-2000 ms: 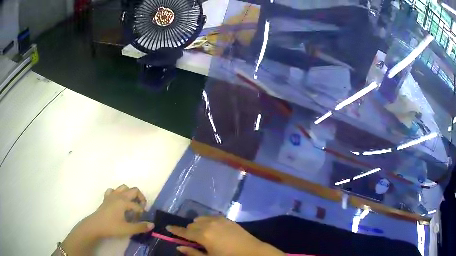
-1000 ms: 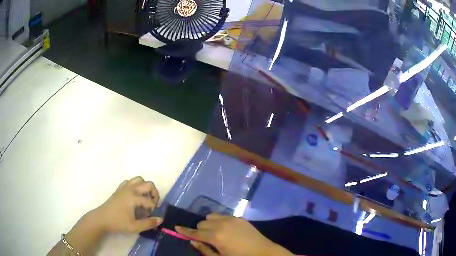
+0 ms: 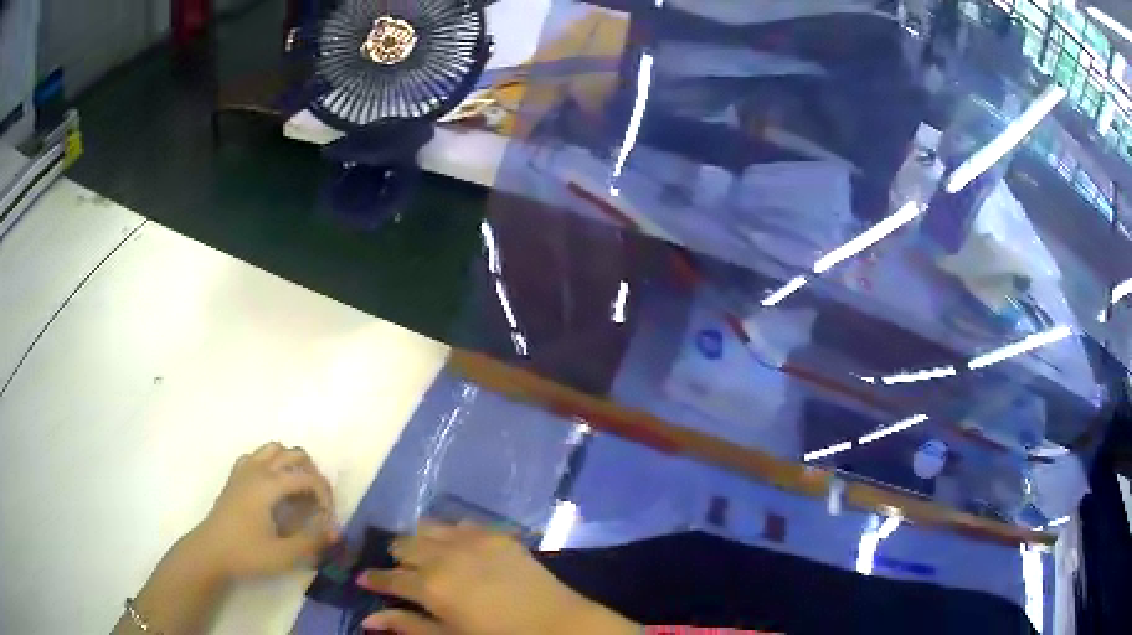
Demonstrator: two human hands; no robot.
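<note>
A black cut panel (image 3: 745, 583) lies on the bluish template base sheet (image 3: 497, 453) along the bottom of the view. The clear template top sheet (image 3: 571, 285) stands raised behind the brown-orange hinge tape (image 3: 646, 428). My left hand (image 3: 276, 515) is at the panel's left end, fingers curled, with the fingertips at the cloth edge. My right hand (image 3: 484, 583) lies over the panel's left end, fingers spread and pointing left. A pink-red strip (image 3: 708, 630) shows at the bottom edge. Whether my left fingers pinch the cloth is unclear.
The pale worktable (image 3: 186, 372) extends left of the template. A black fan (image 3: 391, 56) stands beyond the table, over the dark green floor (image 3: 298, 236). White lamp reflections cross the raised sheet. A yellow-edged stack (image 3: 62, 149) is at the far left.
The view has shifted so most things sit further left in the picture. The pink-red line between my hands, seen earlier, is now hidden or out of sight. The top sheet stays raised.
</note>
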